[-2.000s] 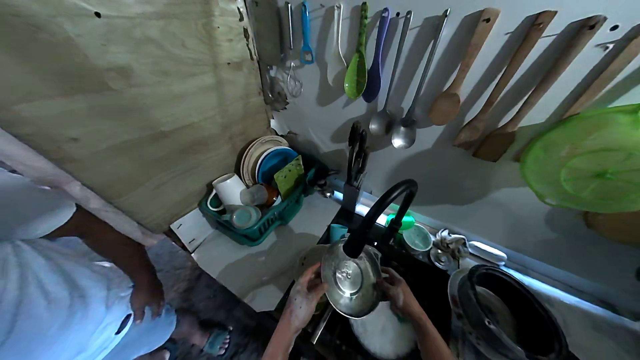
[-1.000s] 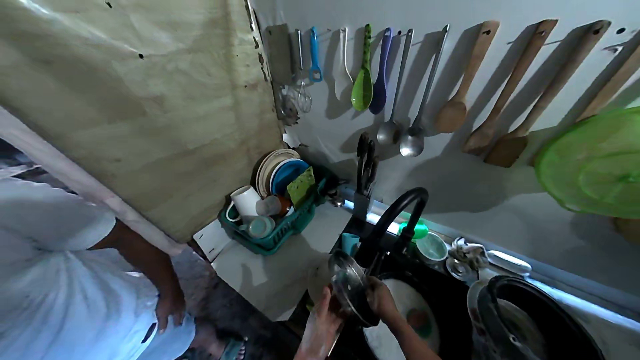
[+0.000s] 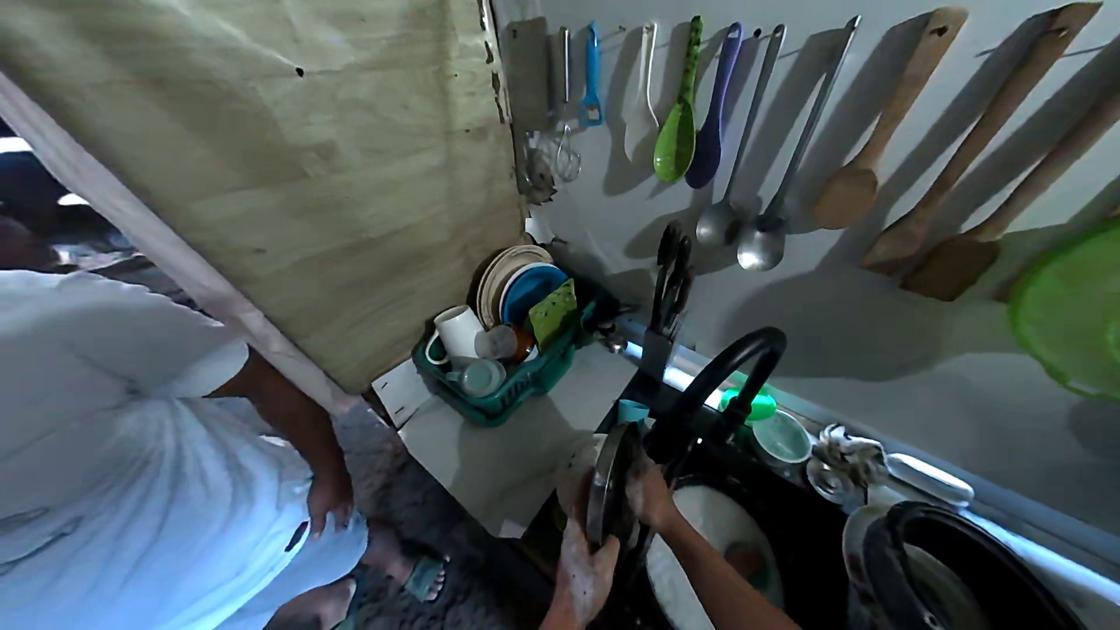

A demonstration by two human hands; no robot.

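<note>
A round metal pot lid (image 3: 609, 486) is tilted nearly on edge between my two hands, beside the black faucet (image 3: 744, 359). My left hand (image 3: 588, 560) grips its lower left side, with what looks like suds on the skin. On the lid's other side, my right hand (image 3: 649, 494) holds it close to the faucet. Below my right forearm, a pale round basin (image 3: 700, 525) sits in the dark sink, with something reddish and green inside that I cannot make out.
A green dish basket (image 3: 499, 407) with plates and mugs stands on the white counter (image 3: 464, 464). A black pot (image 3: 989, 560) is at the right. Utensils hang on the wall, among them a wooden spoon (image 3: 849, 192). A person in a white shirt (image 3: 131, 437) stands at the left.
The lid, facing up toward the camera two seconds ago, is now turned nearly on edge. Both hands have stayed on it. The view has shifted somewhat.
</note>
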